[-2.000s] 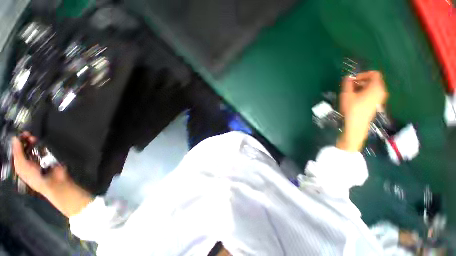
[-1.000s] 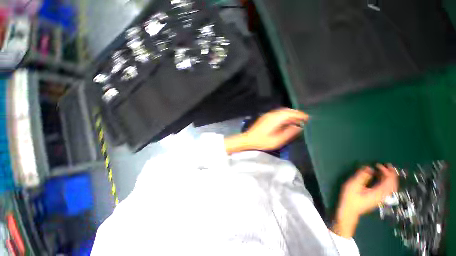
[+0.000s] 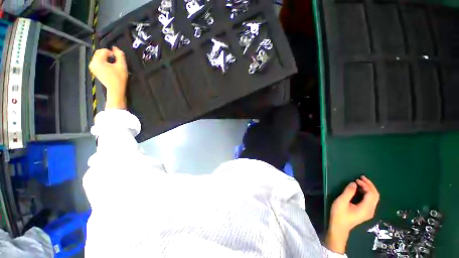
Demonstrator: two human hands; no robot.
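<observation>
A black compartment tray (image 3: 201,95) lies tilted at upper centre. Clusters of silver spring clips (image 3: 219,55) sit in its far and right pockets; several near-left pockets are bare. My left hand (image 3: 110,73) is at the tray's left edge, fingers curled; whether it grips the edge or anything small is hidden. My right hand (image 3: 355,204) is over the green bench (image 3: 382,156), thumb and fingers curled with a gap between them, and nothing shows in it. A loose pile of silver clips (image 3: 407,234) lies just right of and below it.
Another black compartment tray (image 3: 392,128) lies on the bench at upper right, with tiny bright bits on it. A grey rack (image 3: 63,90) and blue stools (image 3: 75,232) stand at left. Another person's pale sleeve (image 3: 25,244) shows at lower left. Yellow-black tape runs along the floor.
My left hand has moved from near the bench edge leftwards to the clip tray's left edge. The view has shifted and is sharper. My right hand remains beside the pile.
</observation>
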